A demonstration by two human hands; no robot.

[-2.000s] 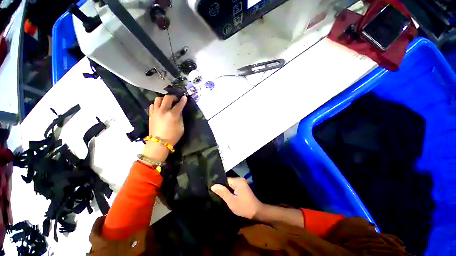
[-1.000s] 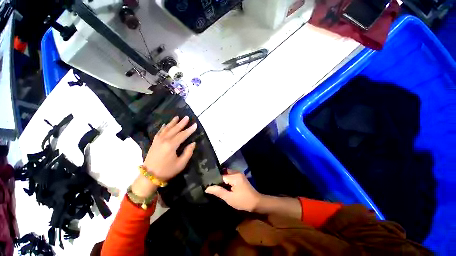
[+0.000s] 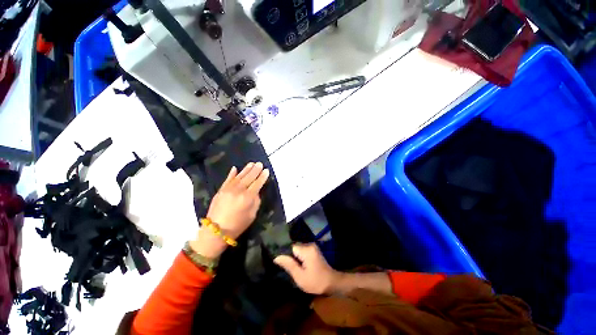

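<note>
A camouflage panel [image 3: 232, 154] runs under the presser foot [image 3: 249, 116] of the white sewing machine [image 3: 287, 72] and hangs over the table's front edge onto the lap. A black webbing strip [image 3: 204, 142] lies across the panel, its end sticking out on the left. My left hand [image 3: 238, 203] lies flat on the panel below the needle area, fingers extended, gripping nothing. My right hand [image 3: 307, 267] holds the panel's right edge near the lap between thumb and fingers; the fingers are partly hidden.
Loose black webbing tabs [image 3: 88, 229] lie left, with small black pieces [image 3: 42, 313] below. Thread snips [image 3: 336, 86] lie right of the needle. A blue bin [image 3: 431, 141] with dark pieces stands right. A smartphone [image 3: 493, 31] rests on dark red cloth [image 3: 449, 49]. Another blue bin [image 3: 85, 85] is behind left.
My left hand has moved back from beside the presser foot and now lies lower on the panel, fingers spread out. My right hand stays at the panel's edge. The camera view has shifted.
</note>
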